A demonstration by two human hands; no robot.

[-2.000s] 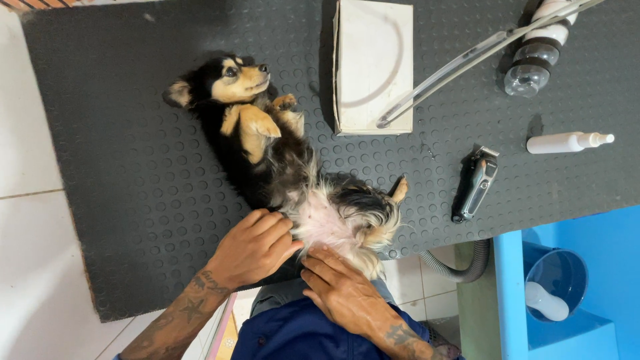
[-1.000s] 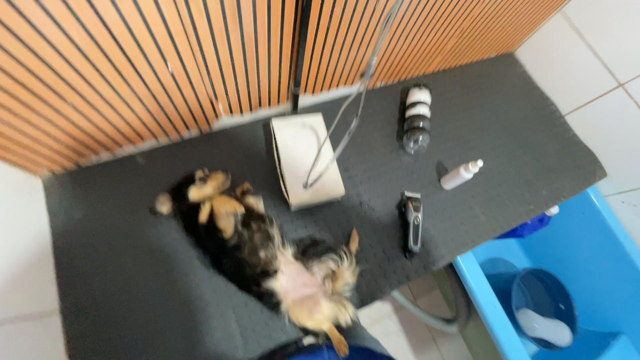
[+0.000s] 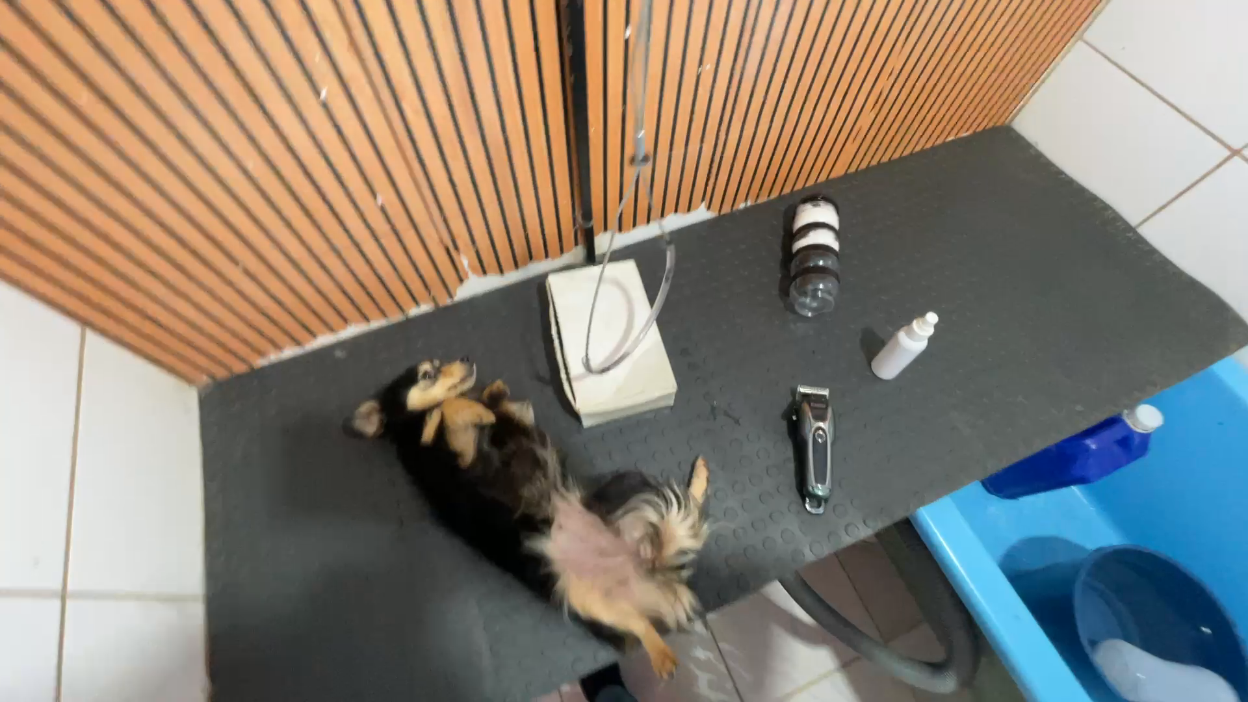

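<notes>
A small black and tan dog (image 3: 507,478) lies on its back on the black rubber-matted table (image 3: 331,595), head toward the upper left and hind legs at the near edge. Its pink belly shows, and its front paws are folded over its chest. Neither of my hands is in the picture. To the dog's right lies a cordless hair clipper (image 3: 815,448), blade end pointing away from me. Beyond the dog rests a cream box or pad (image 3: 614,341), with a clear loop (image 3: 669,283) hanging over it.
A white spray bottle (image 3: 903,347) and a stack of round containers (image 3: 815,255) stand or lie farther right. At the lower right, a blue tub (image 3: 985,575) holds a blue jug (image 3: 1077,456) and a dark blue bucket (image 3: 1150,604). A grey hose (image 3: 877,658) curves below the table. Slatted panelling (image 3: 390,146) backs the table.
Both hands, at the dog's belly and hind end two seconds ago, have left the view. The dog's near hind leg now shows stretched out. The view has swung up toward the wall.
</notes>
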